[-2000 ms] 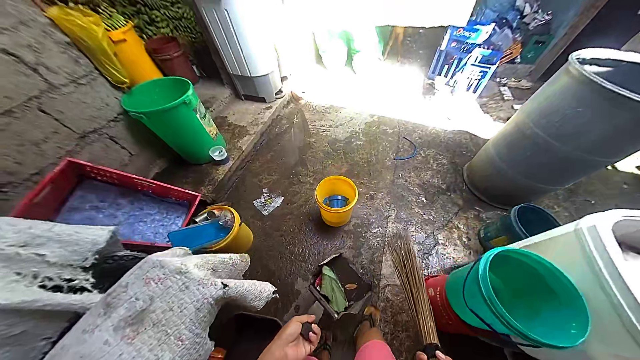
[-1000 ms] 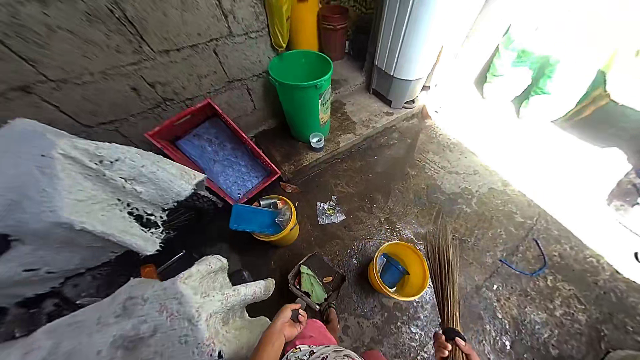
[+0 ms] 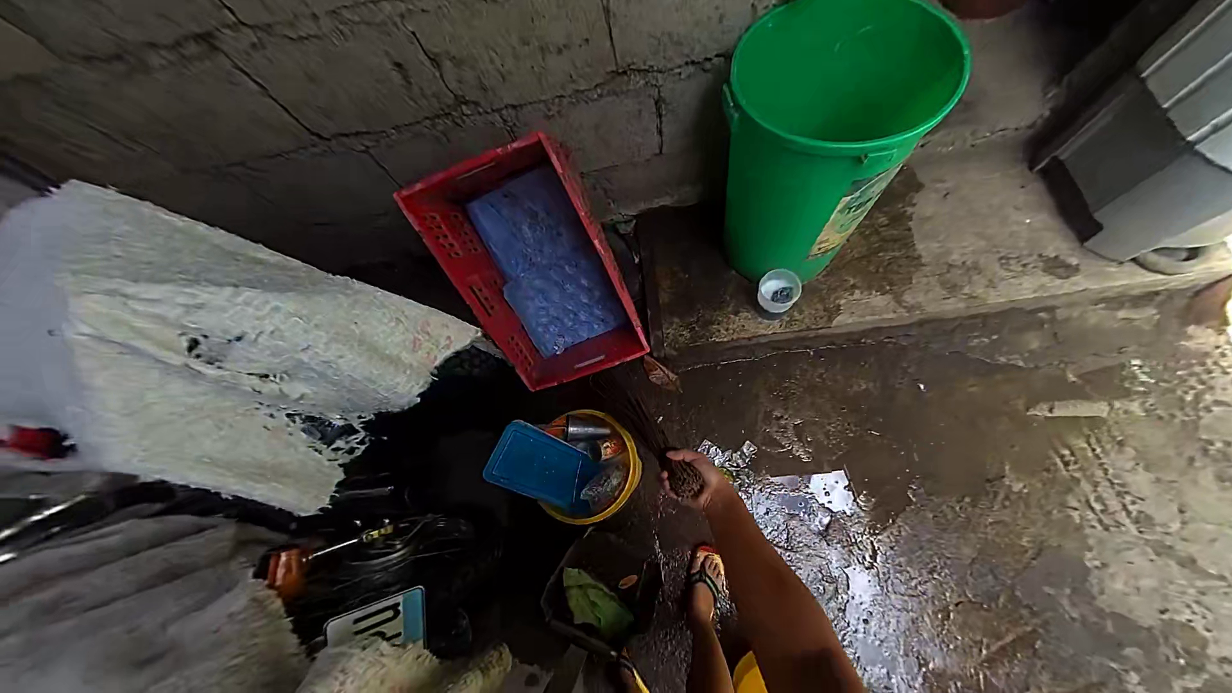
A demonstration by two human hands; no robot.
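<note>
My right hand [image 3: 695, 478] grips the bound end of a stick broom [image 3: 647, 425], whose dark sticks point up and left between the red plastic crate [image 3: 630, 332] and a yellow bucket [image 3: 630, 481]. That bucket holds a blue plastic container [image 3: 539, 467], a metal cup and other small things. Below it lies a dark dustpan [image 3: 558, 592] with a green leaf [image 3: 595, 602] on it. Crumpled clear plastic litter [image 3: 729, 456] lies on the wet floor just right of my right hand. My left hand is not in view.
A tall green bin [image 3: 784, 202] and a small clear cup [image 3: 779, 291] stand on the concrete ledge [image 3: 707, 318] along the block wall. Cloth-covered things [image 3: 241, 337] and a motorcycle part with a plate fill the left. My sandalled foot [image 3: 705, 577] is close to the dustpan.
My right hand has brought the broom left, beside the bucket with the blue container. My left hand, seen earlier on a dark handle, has gone out of view. The view has turned and come closer.
</note>
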